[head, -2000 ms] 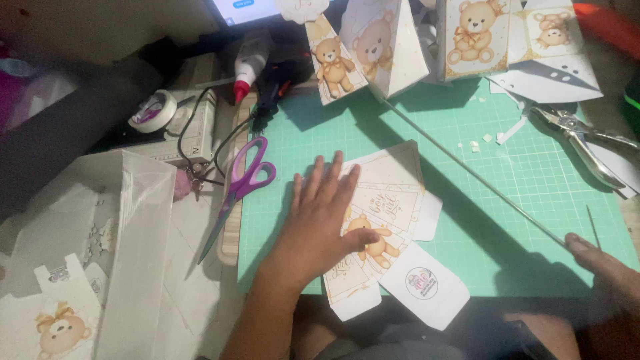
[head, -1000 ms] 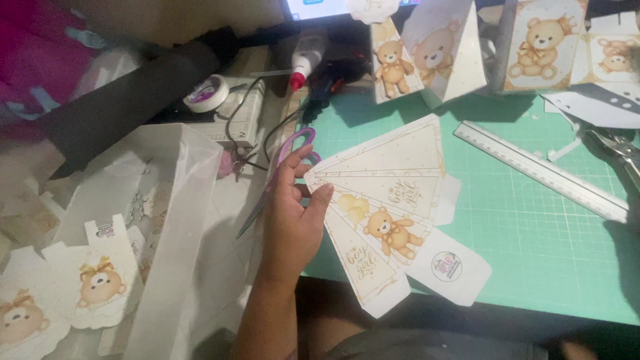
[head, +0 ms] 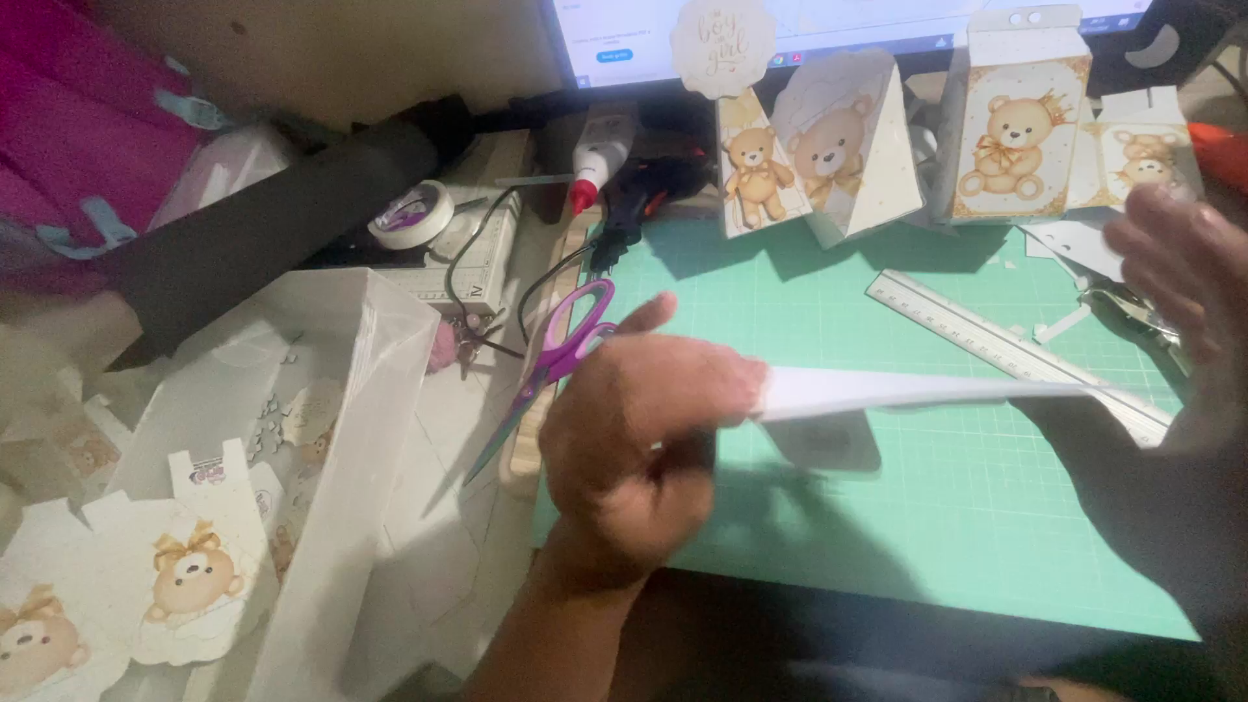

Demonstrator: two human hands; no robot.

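Note:
My left hand (head: 639,448) pinches one end of a white printed paper cutout (head: 877,388), raised over the green cutting mat (head: 975,526) and seen almost edge-on, so its printed faces are hidden. At the right edge my right hand (head: 1185,292) is lifted and blurred, fingers apart, near the far end of the paper; whether it touches the paper I cannot tell. A clear ruler (head: 1014,356) lies slantwise on the mat. Purple-handled scissors (head: 558,356) lie at the mat's left edge, just beyond my left hand.
Bear-printed paper boxes (head: 1014,136) stand along the back before a monitor (head: 624,44). A glue bottle (head: 600,151), a black corded tool (head: 639,200) and a tape roll (head: 411,214) lie back left. A translucent bin (head: 385,341) with bear cutouts stands left. Metal pliers-like tool (head: 1131,307) lies right.
The cutout, flat on the mat at first, is now lifted and turned edge-on in my left hand. The ruler, earlier held edge-on by my right hand, lies on the mat. My right hand has come back into view.

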